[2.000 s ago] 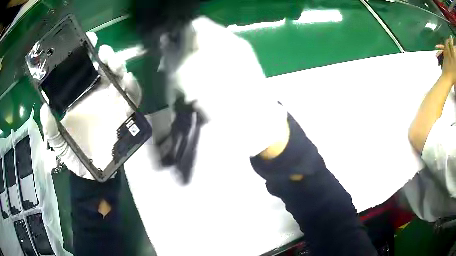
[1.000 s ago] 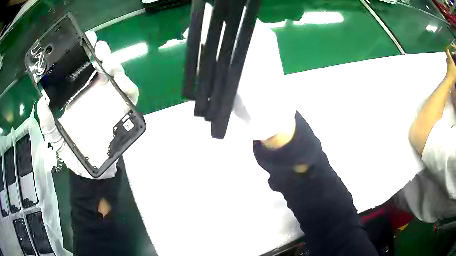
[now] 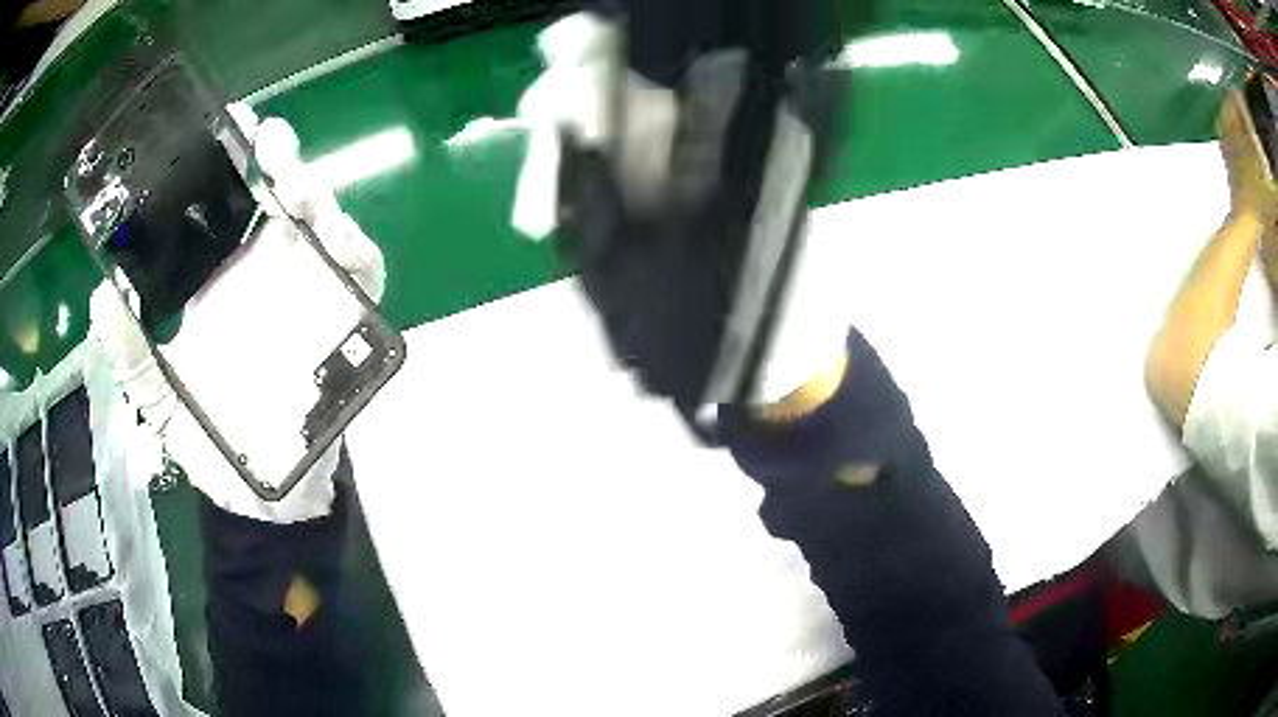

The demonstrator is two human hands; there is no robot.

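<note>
My left hand (image 3: 325, 231), in a white glove, holds a phone middle frame (image 3: 189, 210) tilted at the left, its dark camera end up and its pale lower part towards me. The thumb and fingers grip its long edges from behind. My right hand (image 3: 568, 105), in a white glove, holds several dark frames (image 3: 673, 266) in a stack over the far edge of the white sheet. The stack is blurred and hides most of the hand. Where its frames touch cannot be told.
A white bench cover sheet (image 3: 589, 560) lies on the green mat (image 3: 463, 182). A white lined tray (image 3: 133, 560) with dark frames in pockets is at the left. A divider strip (image 3: 1072, 70) lies at the far right. Another person's arm (image 3: 1205, 322) is at the right edge.
The frame stack in my right hand has turned from edge-on to showing broader dark faces, and has shifted slightly right. My left hand and its frame have barely moved.
</note>
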